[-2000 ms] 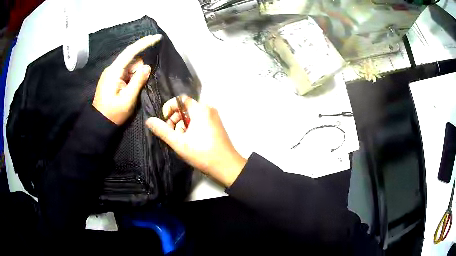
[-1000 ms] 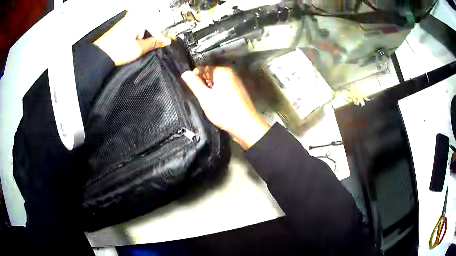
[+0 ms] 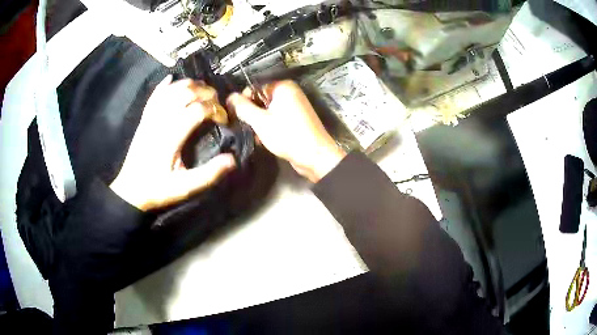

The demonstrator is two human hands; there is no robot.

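The black bag lies on the white tabletop at the left, its edge at the sewing machine's arm. My left hand grips the bag's rim, fingers on top and thumb below, bunching the fabric. My right hand is beside it at the same edge, with the thread snips held in its fingers, dark tips pointing up and left. Whether the right fingertips also pinch the bag edge is hard to tell. The sewing machine stands behind; its arm end is just above the bag edge.
A small box sits beside the machine arm. The white lamp paddle hangs over the bag's left. A slim dark tool lies on the tabletop. Scissors and a black slab lie on the right-hand table.
The bag has been shifted up to the machine arm and its edge is now bunched. My left hand has moved down and right to grip the rim. My right hand still holds the snips.
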